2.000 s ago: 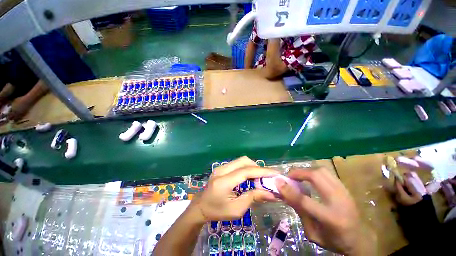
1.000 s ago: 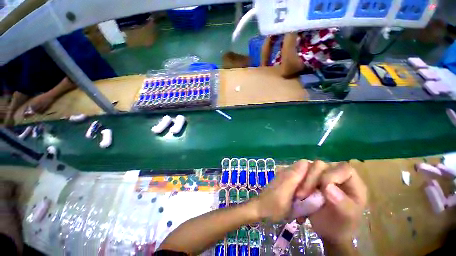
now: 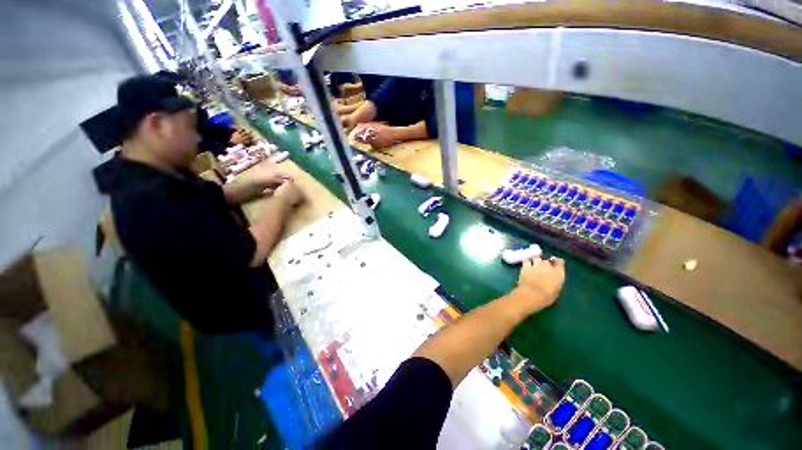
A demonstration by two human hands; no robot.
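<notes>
My left hand (image 3: pixel 541 281) reaches over the green belt (image 3: pixel 580 321), fingers down at a pale pink device (image 3: pixel 521 254). The fingertips are partly hidden, so a grip cannot be made out. My right hand is out of the picture. Another smooth pale pink device (image 3: pixel 637 308) lies on the belt beside a thin white strip (image 3: pixel 655 309). Half-assembled units (image 3: pixel 582 430) with blue and green insides stand in rows at the bottom edge.
A person in black (image 3: pixel 180 220) works at the left bench. Grey metal posts (image 3: pixel 330 132) rise beside the belt. More devices (image 3: pixel 438 225) lie farther up the belt. A tray of blue units (image 3: pixel 563 211) sits on the far bench. Plastic-covered sheets (image 3: pixel 360 290) lie on the near side.
The view has swung left. My hands, together around a pink piece before, are apart; the left is out over the belt and the right has left the picture.
</notes>
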